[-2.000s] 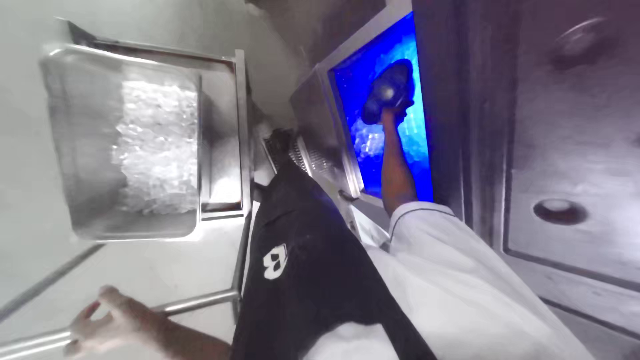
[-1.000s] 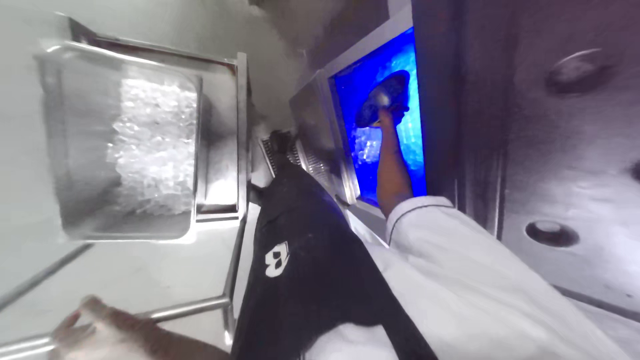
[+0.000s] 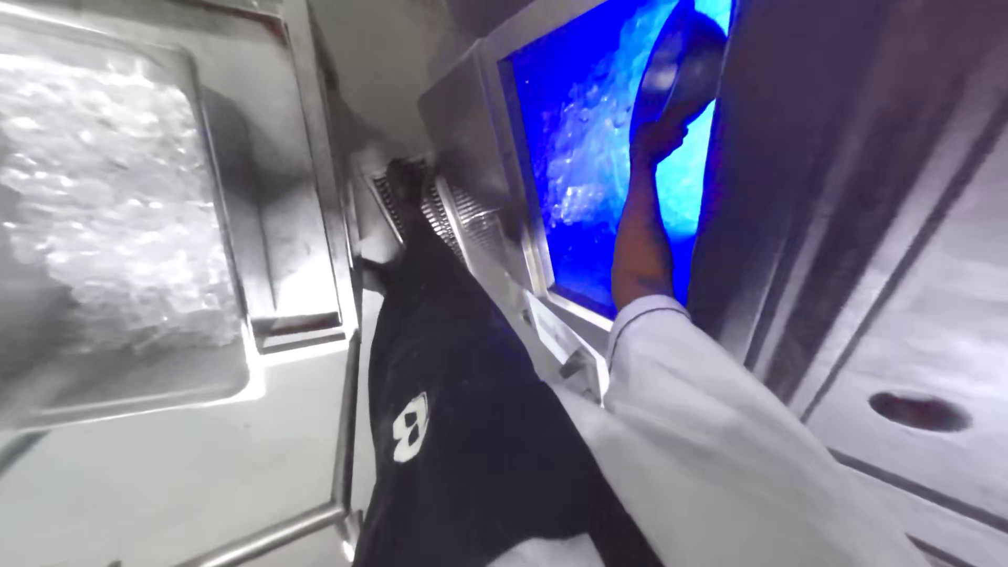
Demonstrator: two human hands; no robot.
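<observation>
My right hand (image 3: 660,142) is inside the blue-lit bin of an ice machine and grips the near end of a dark, rounded scoop or bowl (image 3: 683,67); its exact kind cannot be told. Ice (image 3: 579,193) lies in the bin, to the left of my hand. On the left side of the view, a metal pan holds a heap of clear ice pieces (image 3: 118,205); the pan's rim (image 3: 250,346) is bright. My left hand is out of view.
A metal frame with a tubular rail (image 3: 276,535) supports the pan. The bin's metal frame (image 3: 516,165) borders its opening. At the right is a metal surface with a round hole (image 3: 921,412). A dark apron (image 3: 488,441) hangs down my front.
My left hand, seen at the lower left in both earlier frames, has left the view. The right hand stays in the bin with the dark scoop or bowl. The view has shifted somewhat.
</observation>
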